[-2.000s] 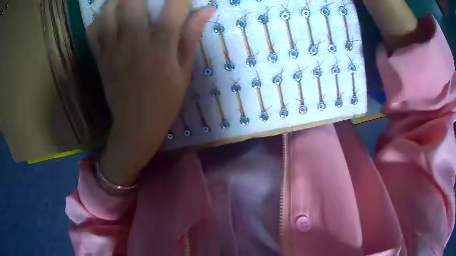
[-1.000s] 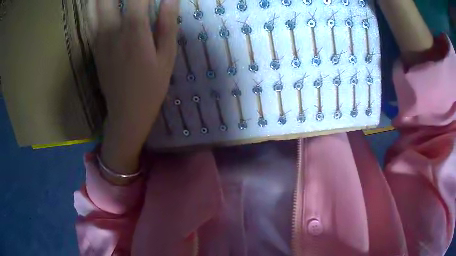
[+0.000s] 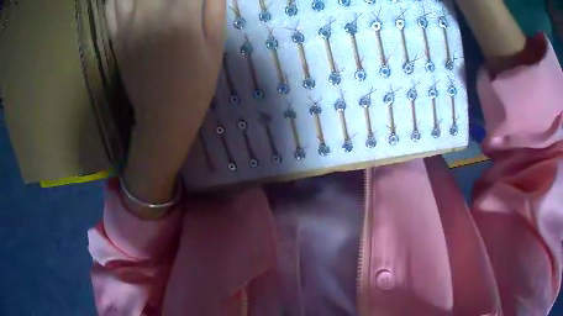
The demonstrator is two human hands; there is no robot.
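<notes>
A white board (image 3: 346,126) with a tan edge lies across my lap edge in the head view. Rows of thin copper-tan two-ended parts (image 3: 329,57) stand on it, with round silver-blue ends and fine dark whiskers. My left hand (image 3: 166,68) is over the board's left part; its fingers are cut off by the top edge, so whether it holds anything is hidden. My right hand is out of the picture; only its wrist and forearm (image 3: 494,28) show at the top right, beside the board's right edge.
Brown cardboard sheets (image 3: 46,92) are stacked at the left, with a yellow strip (image 3: 77,179) under them. Another yellow strip (image 3: 469,162) and a small blue object (image 3: 477,133) show right of the board. A green surface (image 3: 536,15) shows at the top right.
Compared with two seconds ago, the board appears further right in the view. My left hand has moved up, and its fingers have gone out past the top edge.
</notes>
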